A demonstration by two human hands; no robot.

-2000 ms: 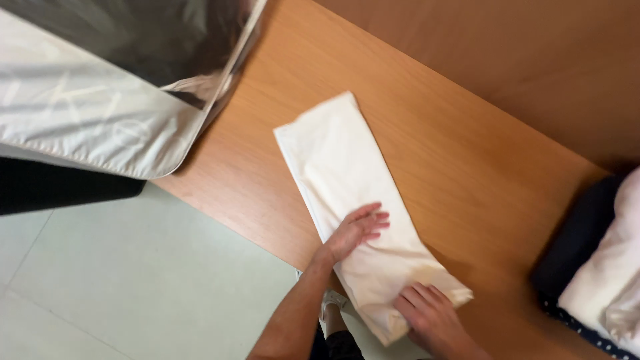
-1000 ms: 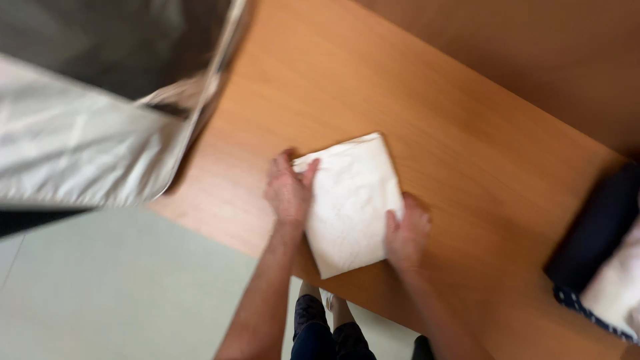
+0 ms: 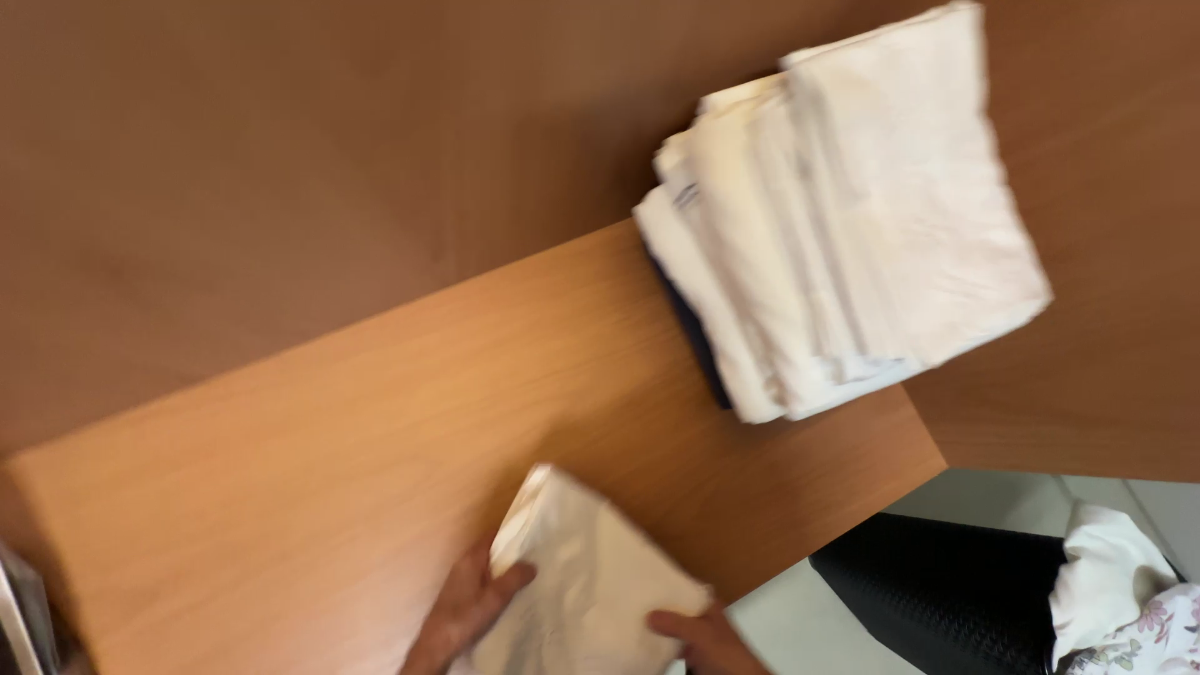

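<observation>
A folded off-white cloth (image 3: 595,586) is held up near the bottom middle of the head view, between both hands. My left hand (image 3: 473,600) grips its left edge, thumb on the upper face. My right hand (image 3: 698,637) pinches the right corner, thumb on top and the other fingers hidden beneath. Farther back and to the right stands a pile of folded off-white cloths (image 3: 923,197), with a dark folded cloth (image 3: 689,328) showing under its left side. The lower part of the held cloth runs out of view.
The wooden table (image 3: 309,450) meets a brown wooden panel (image 3: 281,169) behind. At the lower right are a black woven container (image 3: 947,591), a white cloth (image 3: 1106,572) and a floral fabric (image 3: 1158,633). A clear-sided case edge (image 3: 23,609) shows at the lower left.
The cloth, longer two seconds ago, was folded into a compact shape and is now gripped by both hands off the table. The view has swung toward the pile.
</observation>
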